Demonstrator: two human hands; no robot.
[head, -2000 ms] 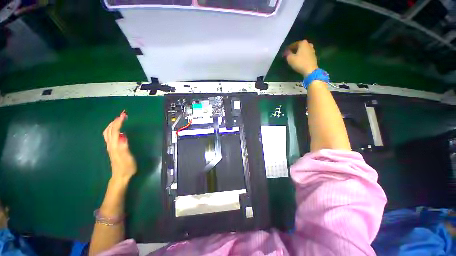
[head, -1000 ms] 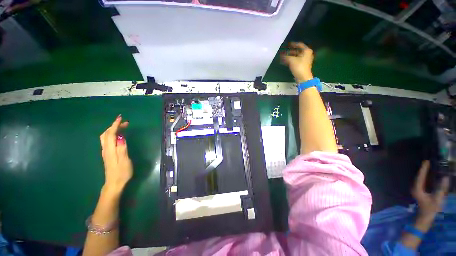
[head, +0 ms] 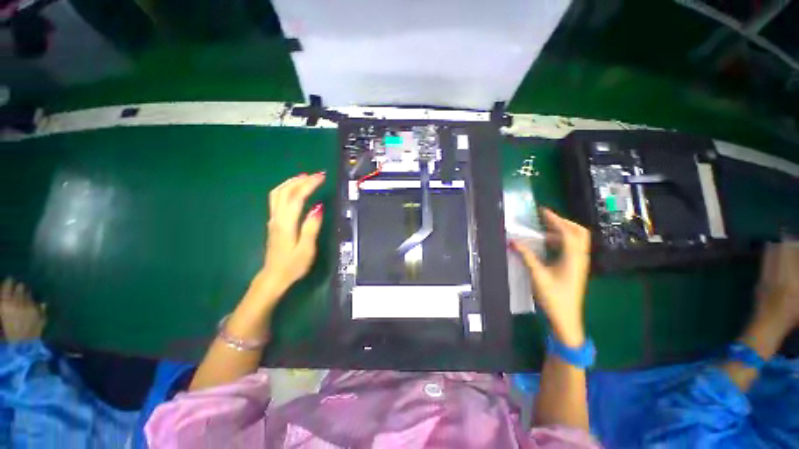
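An open tablet half-assembly lies on a black foam pad in front of me. Its mainboard with a green patch is at the far end, a ribbon cable runs over the dark middle, and a long pale strip crosses the near end. My left hand is just left of the tablet, fingers apart, holding nothing. My right hand is right of the pad, at the white backing sheet. Its thumb and finger are at the sheet's middle; whether they grip it is unclear.
Tiny white scraps lie beyond the sheet. A second open tablet lies on black foam at the right. A whitish board stands behind the taped edge strip. Blue-sleeved people's hands show at far left and far right.
My right hand has come back from beyond the edge strip to the white sheet. My left hand is nearer the tablet. The view has shifted. The right-hand tablet now shows its mainboard.
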